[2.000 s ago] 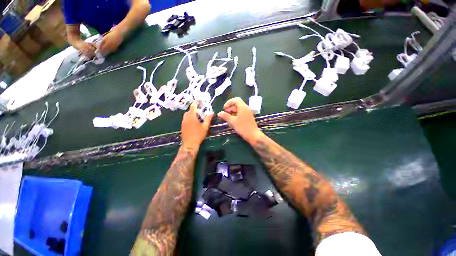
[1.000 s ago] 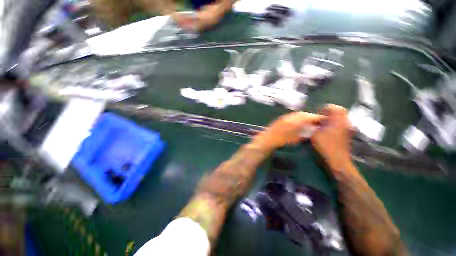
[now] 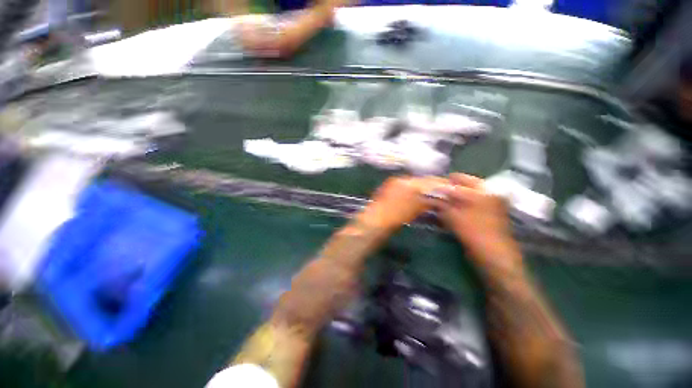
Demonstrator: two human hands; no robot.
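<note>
The view is blurred. My left hand (image 3: 403,198) and my right hand (image 3: 472,204) meet over the near rail of the belt, fingertips together. A small whitish thing (image 3: 435,192) shows between the fingertips; it is too blurred to name, and which hand grips it cannot be told. A loose pile of black square pieces (image 3: 406,311) lies on the green worktable between my forearms. White corded units (image 3: 379,142) lie in a group on the green belt beyond my hands. More white units (image 3: 523,197) lie just right of my right hand.
A blue bin (image 3: 121,258) with dark pieces stands at the left, beside a white surface (image 3: 38,212). The conveyor rail (image 3: 281,191) crosses in front of me. Another person's arm (image 3: 284,34) and a dark pile (image 3: 400,32) are across the belt.
The camera view has swung left since the first frame. My hands, apart at first, have come together. Against the last earlier frame, the blue bin and belt units appear further left.
</note>
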